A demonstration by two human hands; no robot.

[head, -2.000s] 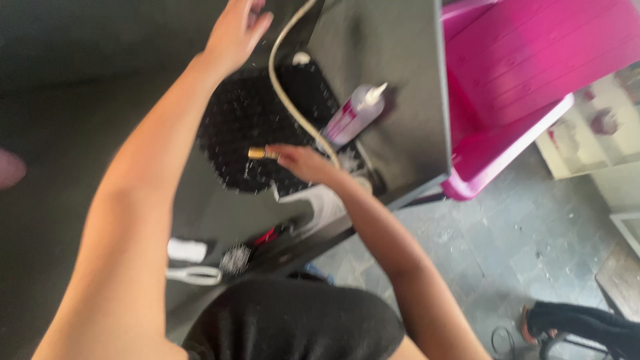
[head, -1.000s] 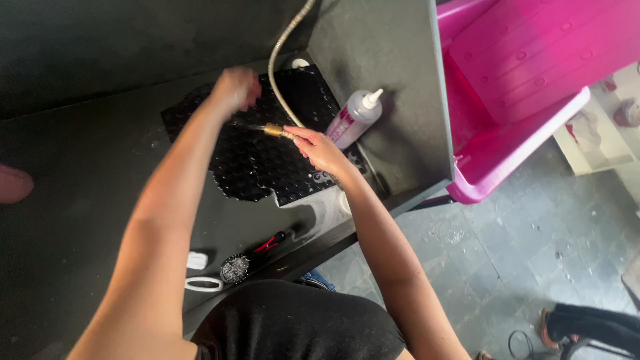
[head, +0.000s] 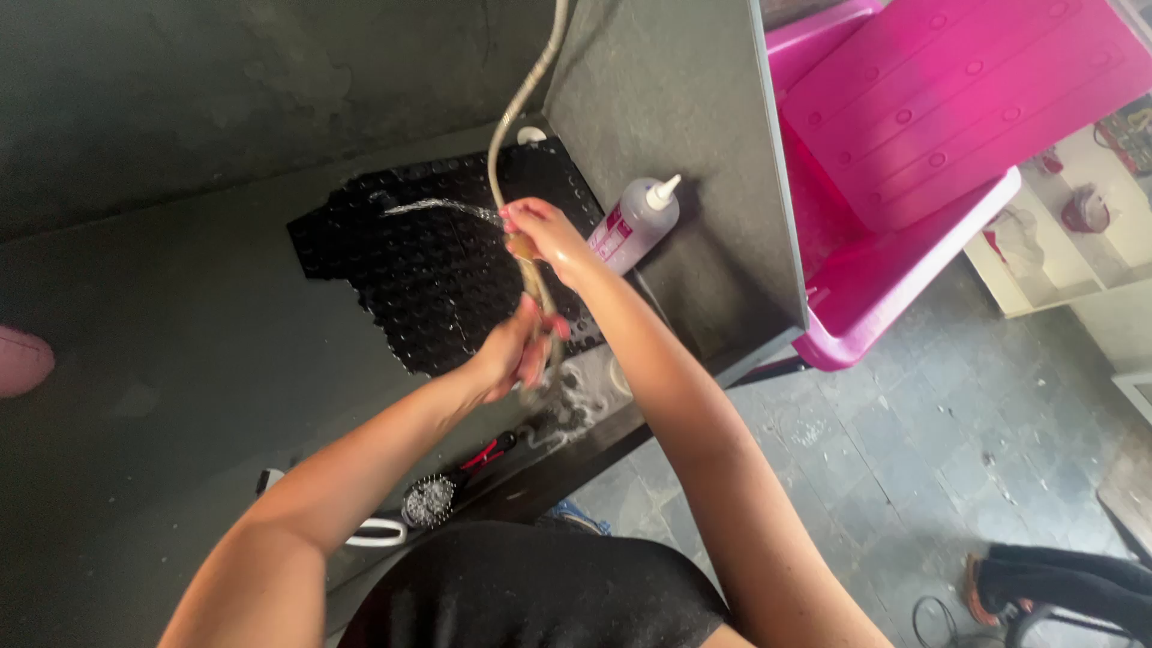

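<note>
Near its brass end, a pale flexible hose [head: 506, 126] is held in my right hand [head: 544, 232], and water streams from it to the left. The black studded rubber mat [head: 423, 261] lies below, on the grey basin's floor. My left hand [head: 520, 351] is blurred at the lower part of the hose, with its fingers partly curled; its hold cannot be told. A clear squeeze bottle with a white nozzle [head: 637, 220] stands just right of my right hand, partly hidden by it.
A hairbrush [head: 430, 499] and a white-handled item [head: 378, 533] lie by the near edge. Right of the grey partition [head: 684, 135] is a pink plastic tub [head: 909, 279]. Shelves [head: 1035, 261] stand beyond. A person's leg [head: 1062, 585] shows at lower right.
My left hand has moved from over the mat down to the lower part of the hose. My right hand has moved up beside the bottle, still with the hose end.
</note>
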